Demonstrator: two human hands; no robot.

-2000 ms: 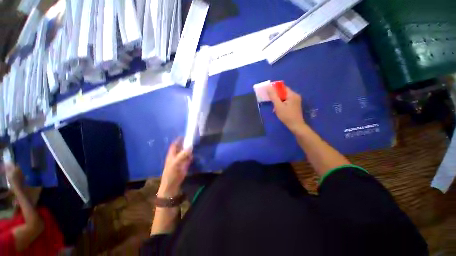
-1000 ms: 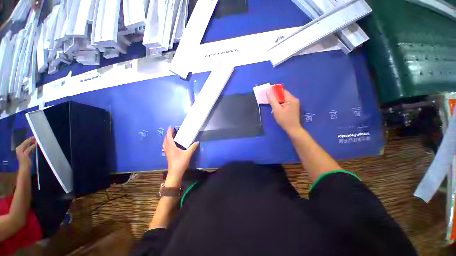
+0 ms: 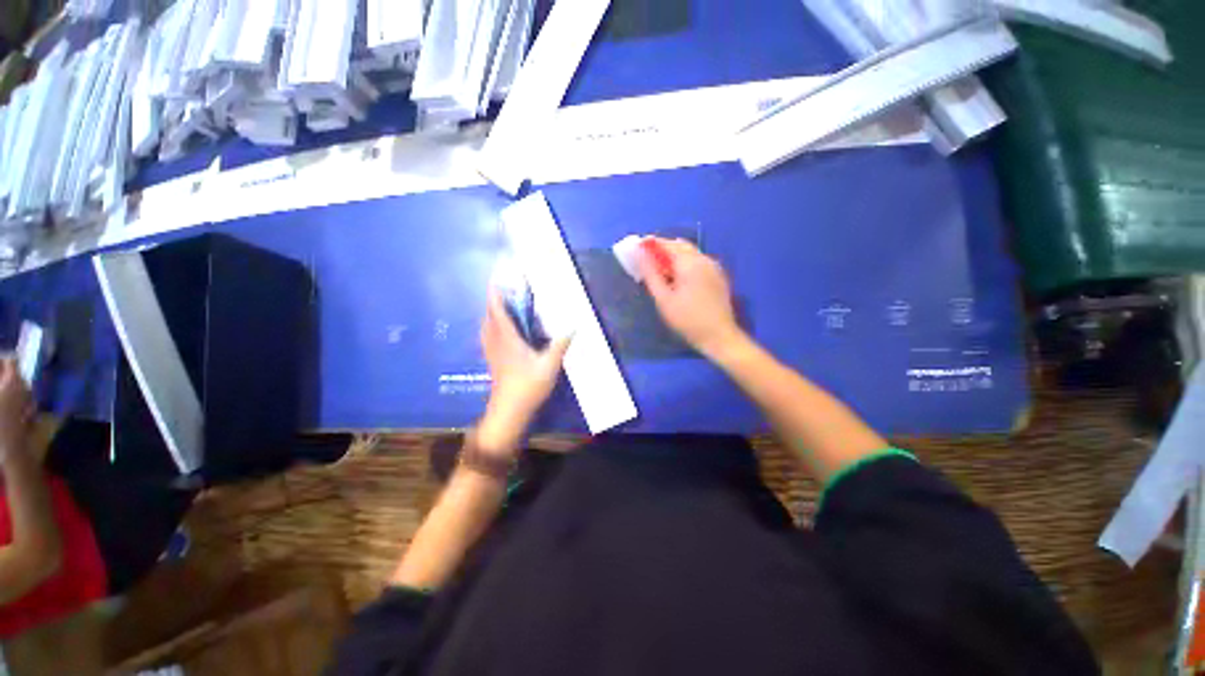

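Note:
A long narrow white box part (image 3: 571,317) lies slanted over the blue table cover in front of me, its far end tilted to the left. My left hand (image 3: 523,354) holds it by its left side near the middle, with the fingers partly hidden and blurred. My right hand (image 3: 690,293) is to the right of the box part and apart from it. It is closed on a small red hand tool (image 3: 657,260) with a whitish end that points to the left. Most of the tool is hidden in the fingers.
A pile of white box parts (image 3: 311,53) fills the far left. Crossed box parts (image 3: 885,86) lie at the far right beside the green surface (image 3: 1103,172). A black box (image 3: 251,350) with a white piece across it stands at the near left. Another person's arm (image 3: 24,508) shows at the left edge.
The box part has turned from leaning right to leaning left at its far end. My left hand has moved up along it. My right hand has moved left with the red tool, closer to the part.

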